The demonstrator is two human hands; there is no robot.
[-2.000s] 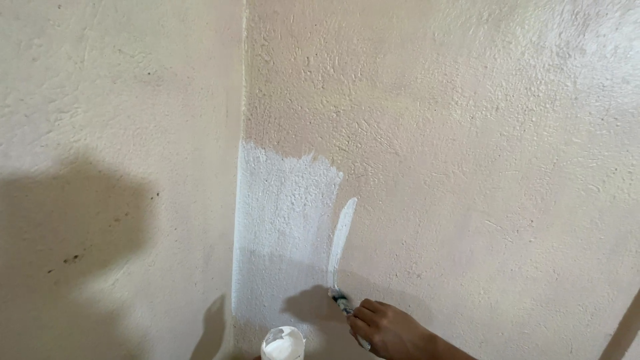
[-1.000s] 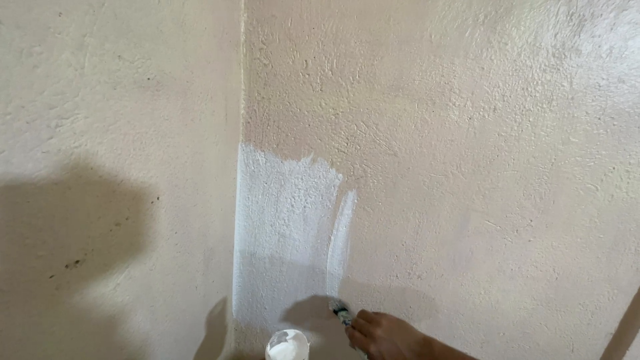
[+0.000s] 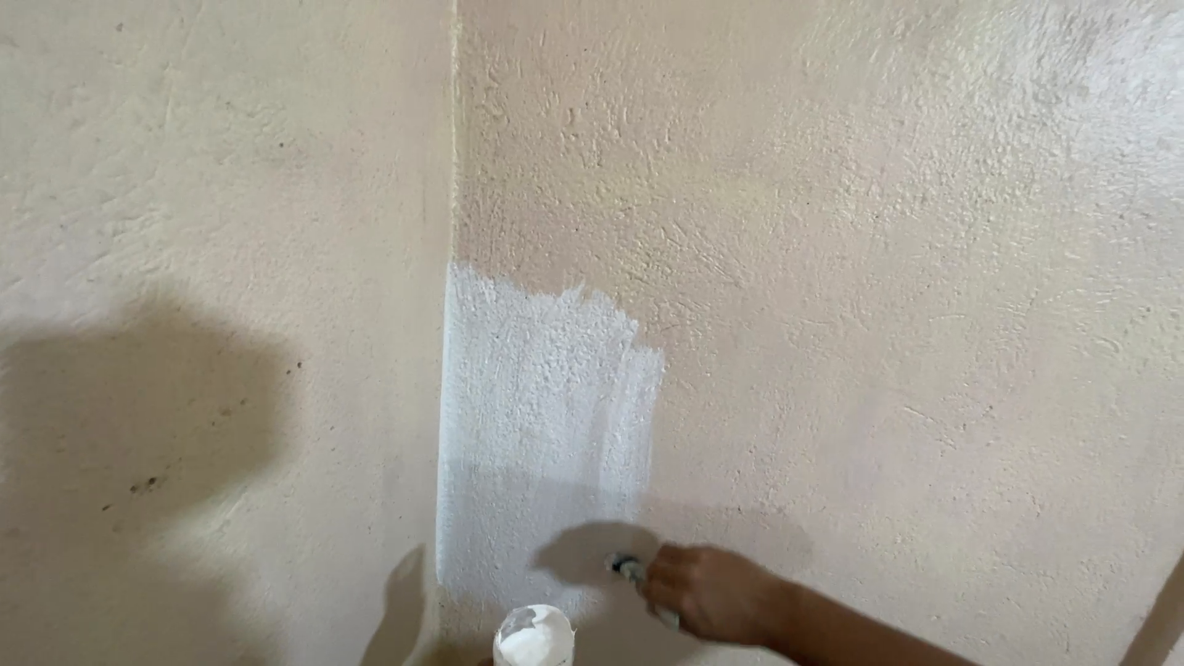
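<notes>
My right hand (image 3: pixel 708 592) is closed around the handle of a paintbrush (image 3: pixel 629 566), whose bristles point left against the wall, near the lower right of a white painted patch (image 3: pixel 546 416). The patch runs from the wall corner rightward and has a ragged top edge. At the bottom of the view, left of my right hand, is a small clear container of white paint (image 3: pixel 535 643). A sliver of my left hand (image 3: pixel 486 661) shows at the container's lower left side; its grip is mostly hidden below the frame.
Two rough beige walls meet at a vertical corner (image 3: pixel 455 185). The left wall (image 3: pixel 231 231) carries a large shadow and small dark specks. A brown diagonal strip (image 3: pixel 1156 620) shows at the lower right edge.
The separate white stroke at the patch's right has widened and joined the patch. The brush in my right hand is lower on the wall than two seconds ago.
</notes>
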